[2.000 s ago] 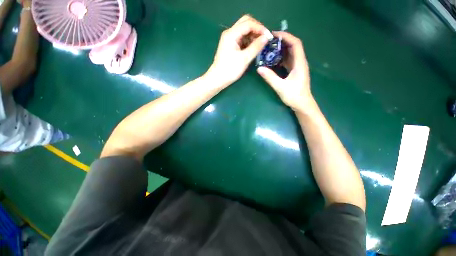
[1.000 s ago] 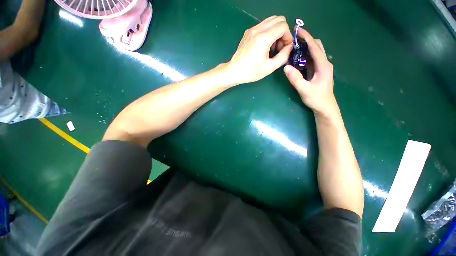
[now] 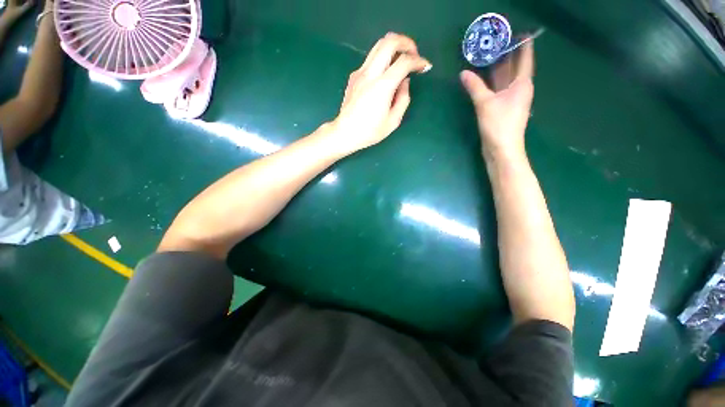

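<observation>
A round dark blue-black unit point(image 3: 486, 40) with silvery detail sits just beyond my right thumb tip, its round face showing. A thin pale lead runs from it to the upper right, across my blurred right fingers. My right hand point(image 3: 507, 99) has its thumb and fingers spread apart and does not visibly grip the unit. My left hand point(image 3: 380, 94) is away to the left of the unit, fingers loosely bent, with no part visible in it. A small white patch shows at one left fingertip; I cannot tell a cover from a tiny part.
A pink desk fan point(image 3: 127, 36) stands at upper left on the glossy green bench point(image 3: 381, 254). Another person's arm point(image 3: 38, 87) is at the far left. A white strip point(image 3: 638, 274) lies at right, with a crinkled clear bag point(image 3: 706, 306) beyond it.
My hands have moved apart. The unit, earlier between them, is now farther forward with its round face showing. My right fingers have opened around it, and my left hand has drawn back left.
</observation>
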